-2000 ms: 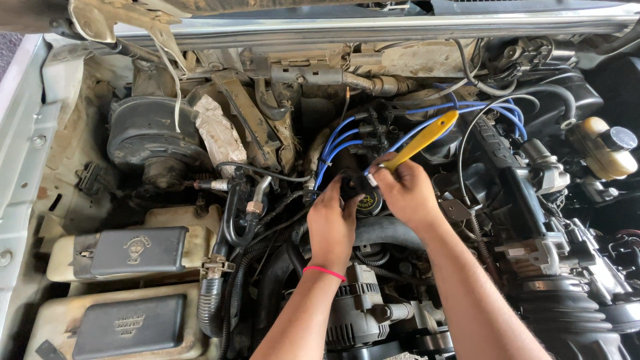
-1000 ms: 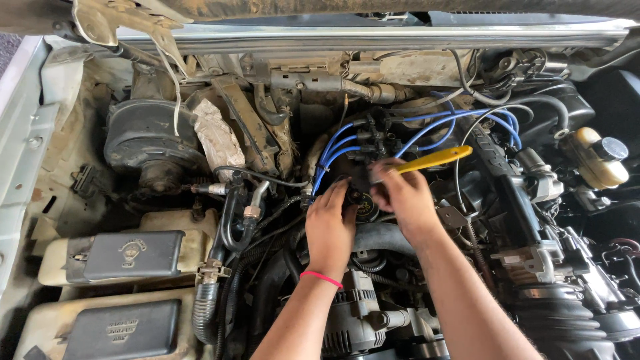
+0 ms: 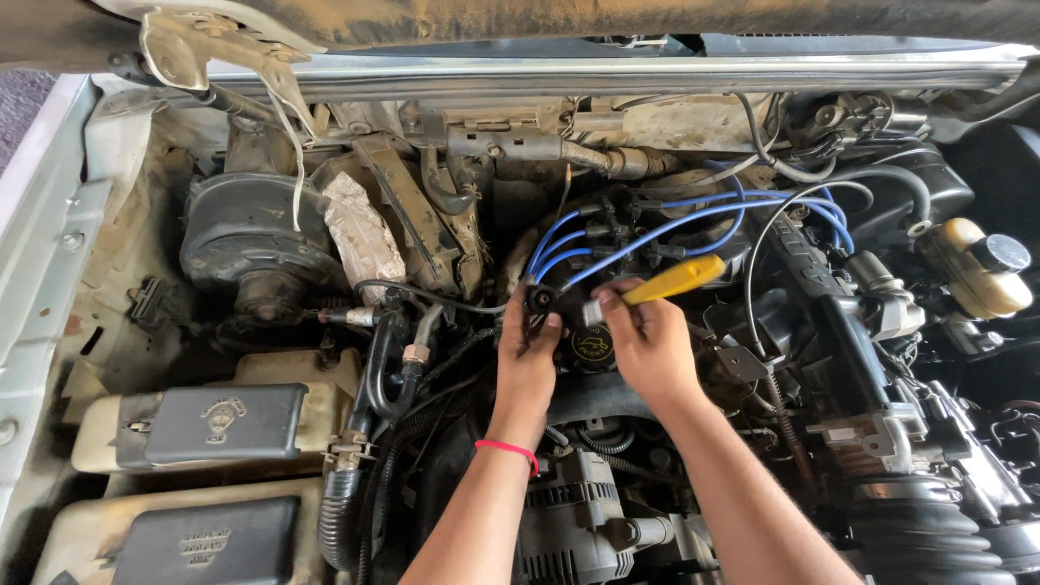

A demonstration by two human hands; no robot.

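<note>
Between the fingers of my left hand [image 3: 526, 345] is the black boot of a spark plug wire [image 3: 539, 298], its open end facing up towards me; a blue lead runs from near it. My right hand [image 3: 650, 345] grips a brush with a yellow handle [image 3: 676, 280]. The brush's pale bristle end is just right of the boot, apart from it. Below and between the hands sits the black oil filler cap [image 3: 593, 344]. Several blue ignition wires [image 3: 699, 209] reach the black connectors [image 3: 611, 223] above my hands.
At the left are two plastic reservoirs with dark lids [image 3: 236, 421] and a black round housing [image 3: 252, 227]. The alternator [image 3: 573, 512] lies below my wrists. A ribbed black intake hose [image 3: 926, 528] and a brake fluid reservoir [image 3: 979, 268] are at the right. The raised hood's edge [image 3: 650, 20] spans the top.
The brush has moved off the boot, whose open end now shows between my left fingers. My right hand has stayed close by, still gripping the yellow handle.
</note>
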